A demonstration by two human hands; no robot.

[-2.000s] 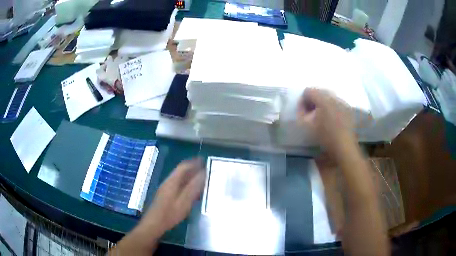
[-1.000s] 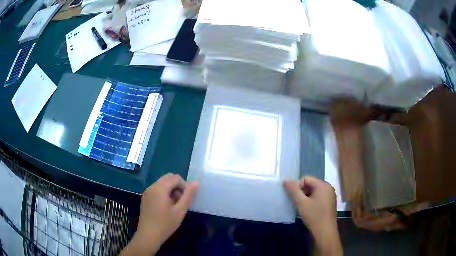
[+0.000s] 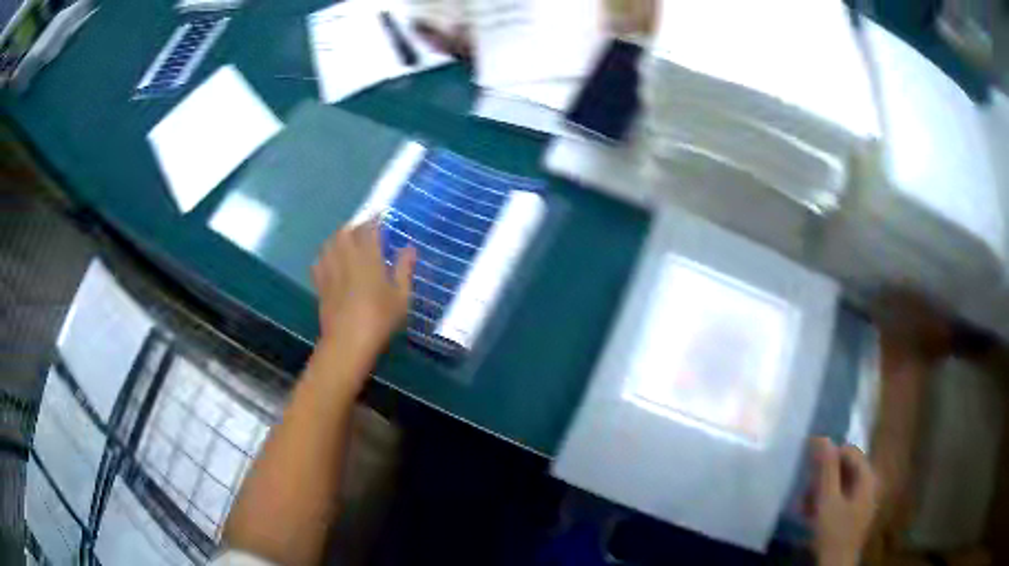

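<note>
My left hand (image 3: 360, 285) is on the left edge of the blue solar cell set (image 3: 456, 227), which has white side bands and lies on a grey-green base sheet (image 3: 315, 166). The thumb and fingers are at the cells' edge; whether they grip a cell string is not clear. A milky translucent sheet (image 3: 603, 398) lies flat over the light box, whose glowing square (image 3: 714, 348) shows through. My right hand (image 3: 843, 498) is at the sheet's lower right edge, slightly blurred; its fingertips are close together, and I cannot tell if they pinch the sheet.
Tall white sheet stacks (image 3: 741, 122) stand behind the work. A dark phone-like rectangle (image 3: 609, 91) and paper notes (image 3: 542, 44) lie beside them. A white sheet (image 3: 212, 135) lies at left. A wire mesh cart (image 3: 166, 426) is below left; a brown carton (image 3: 902, 376) is at right.
A translucent sheet has come to lie over the light box. My left hand has moved from that sheet's corner to the blue cells. The view has turned left.
</note>
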